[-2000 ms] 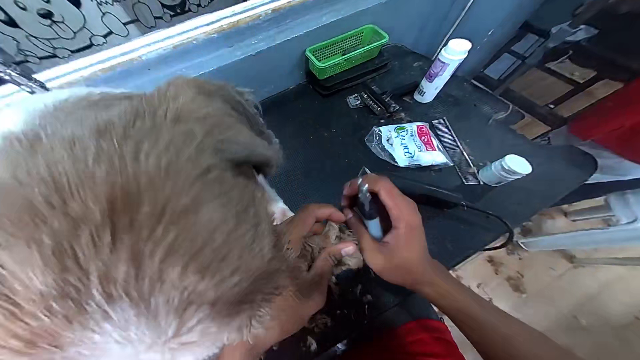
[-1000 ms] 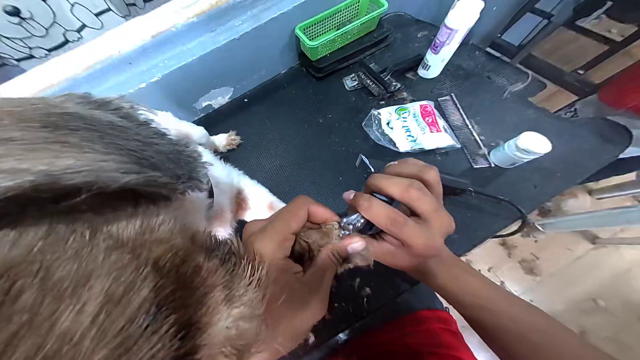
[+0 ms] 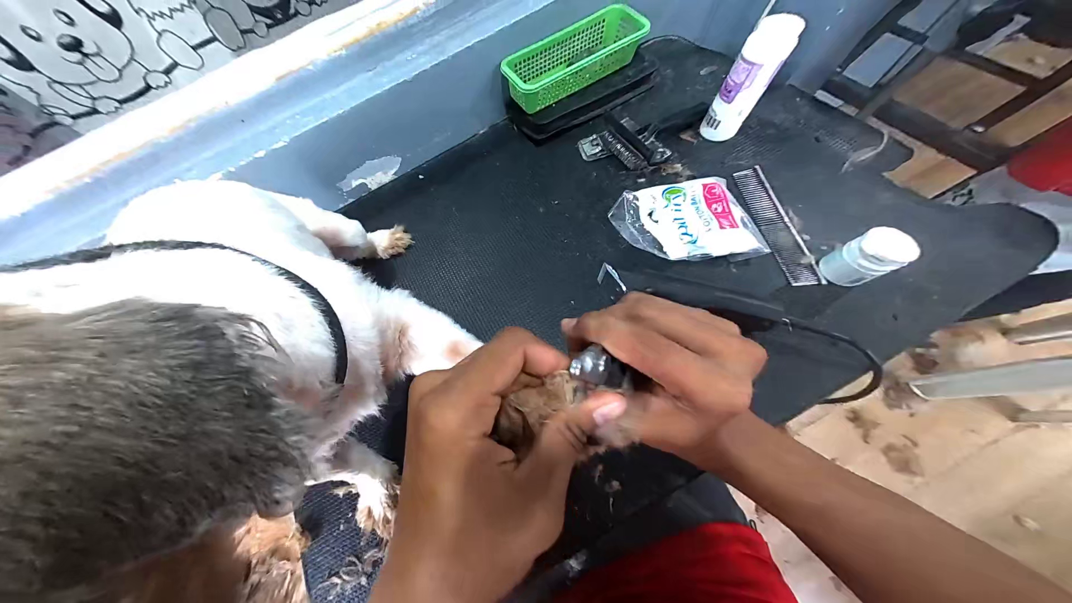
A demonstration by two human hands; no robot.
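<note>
A dog (image 3: 276, 251) with a shaved white body and a longer grey-brown coat on its head lies on a black grooming table, a dark cord around it. My left hand (image 3: 494, 452) grips one of its furry paws (image 3: 536, 406), thumb and fingers on either side. My right hand (image 3: 678, 368) holds a dark electric clipper (image 3: 599, 368), its metal head against the paw's fur. Most of the clipper is hidden by my fingers. Loose hair clippings lie below the hands.
On the table (image 3: 494, 226) are a green plastic basket (image 3: 578, 59), clipper blades (image 3: 628, 142), a white bottle (image 3: 749, 79), a cotton packet (image 3: 687, 219), a metal comb (image 3: 779, 226) and a small capped jar (image 3: 871, 255). A black power cord (image 3: 871, 368) curves over the right edge.
The dog's head has moved left and down, revealing its white body and legs. My right hand has brought the clipper from a more upright hold to the paw.
</note>
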